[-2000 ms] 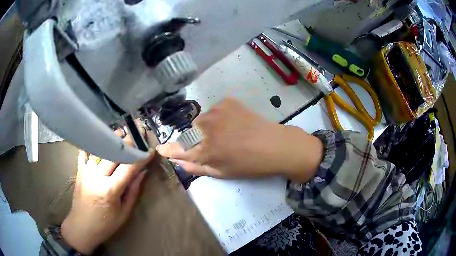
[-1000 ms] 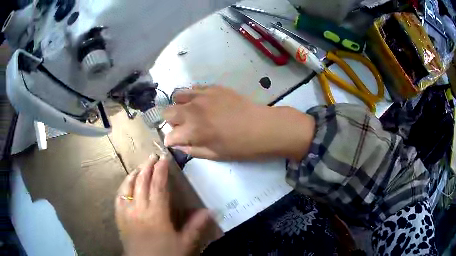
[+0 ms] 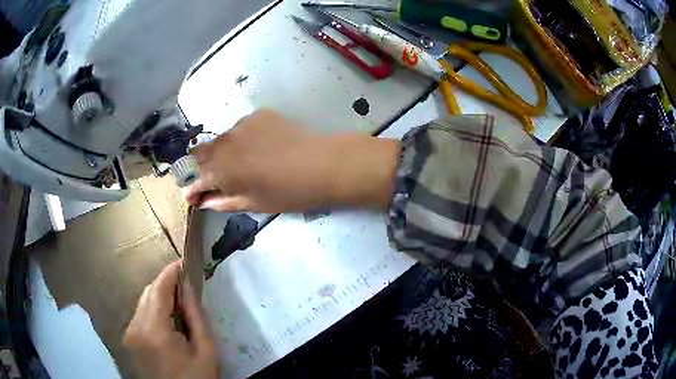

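The khaki-brown garment panel [image 3: 93,270] lies under the white sewing machine head [image 3: 159,48], with a stitched line down it. Its right edge is raised and folded up. My left hand [image 3: 172,329] grips this edge near the bottom, thumb on the right side and fingers on the left. My right hand [image 3: 278,163] pinches the upper end of the edge between thumb and fingertips, beside the ridged silver knob [image 3: 184,170]. The needle area is mostly hidden by machine parts and my right hand.
Red-handled thread snips [image 3: 352,48], a slim white tube with red-orange print [image 3: 404,50], a green-handled screwdriver [image 3: 452,20] and yellow-orange scissors [image 3: 504,78] lie at upper right. A yellow box in clear plastic [image 3: 589,44] stands beyond. A dark piece [image 3: 236,235] lies on the white table [image 3: 296,292].
The panel's right edge, flat before, is now lifted and folded. My left hand has moved left and closed on it. The machine and tools appear shifted up and left as the view moved.
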